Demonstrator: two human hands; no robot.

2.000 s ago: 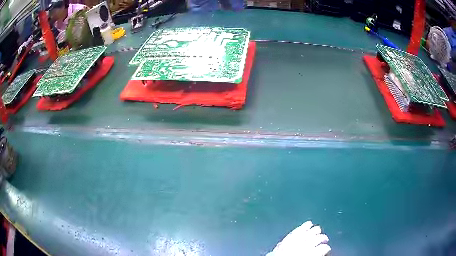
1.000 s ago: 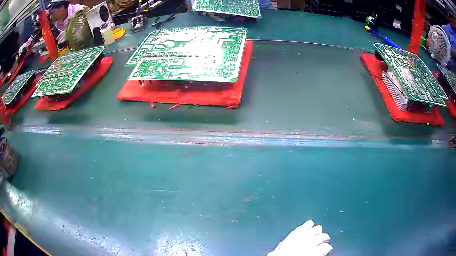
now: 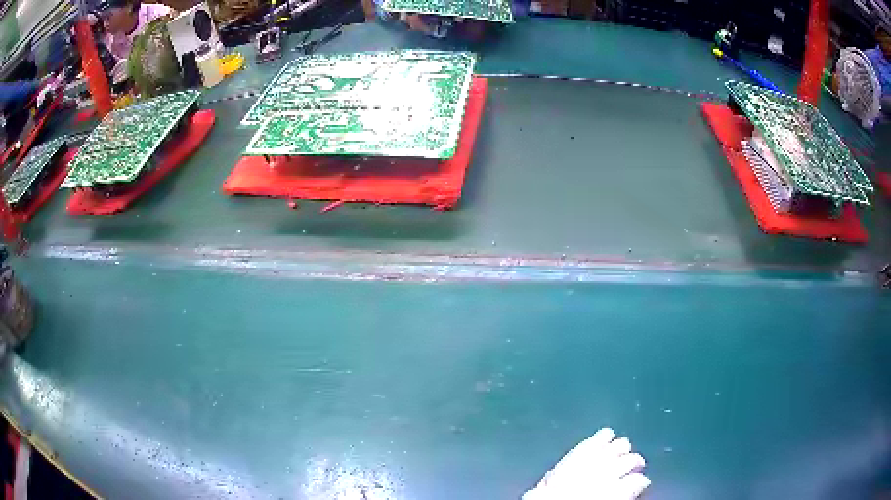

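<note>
My right hand [image 3: 591, 471], in a white glove, is at the bottom edge, right of centre, and is cut off at the wrist. Its fingers are slightly spread over the green surface [image 3: 459, 361], with nothing seen in them; the palm side is hidden. My left hand is out of the picture. Ahead, a large green circuit board [image 3: 357, 107] sits raised above a red pallet [image 3: 342, 184], with white glare on its right part. It is out of touch with my hand.
More green boards on red pallets stand at left [image 3: 132, 140] and right [image 3: 801, 146]. Another board [image 3: 449, 9] is at the far edge, partly cut off. Red posts [image 3: 93, 68] rise on both sides. A fan [image 3: 858, 86] is at far right. A person in pink is at back left.
The nearest boards and pallets have shifted slightly left. A board has come into view at the far edge since the earliest frame. My right hand has barely moved.
</note>
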